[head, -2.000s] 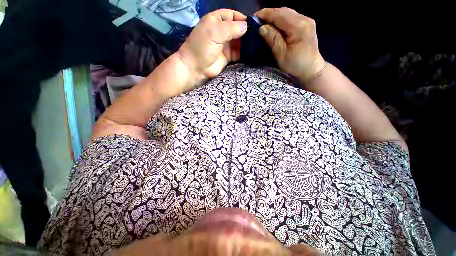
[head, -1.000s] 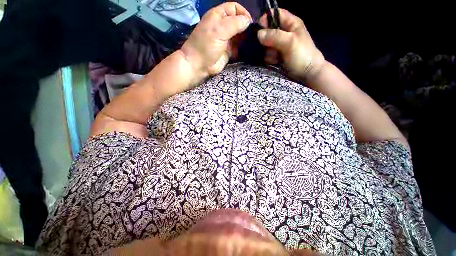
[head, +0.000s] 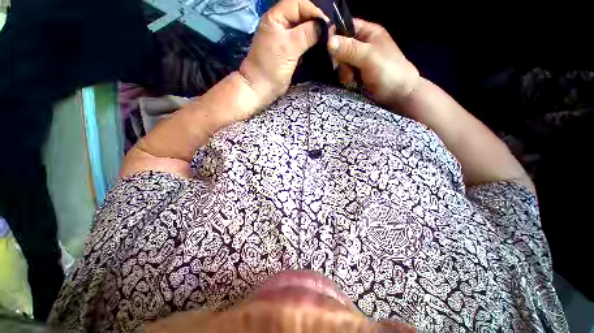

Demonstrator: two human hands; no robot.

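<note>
My left hand (head: pixel 286 42) is at the top centre, its thumb and forefinger pinching an edge of the dark garment (head: pixel 315 65). My right hand (head: pixel 376 60) is just beside it, thumb close to the same edge. Dark, slim thread snips (head: pixel 343 19) are in my right hand, points towards the top edge of the picture. The cloth between the hands is very dark, so its folds and any thread cannot be made out. Whether the snips touch the cloth cannot be told.
Dark cloth (head: pixel 32 130) hangs at the left. Grey crossed strips (head: pixel 189 19) and a pale shiny bundle (head: pixel 238 13) lie beyond my left forearm. A yellow bag (head: pixel 13 273) is at the far left. Dark patterned cloth (head: pixel 553 97) is at the right.
The snips, hidden two seconds ago, came up in my right hand and now tilt more to the left. My left fingers have shifted slightly at the cloth edge.
</note>
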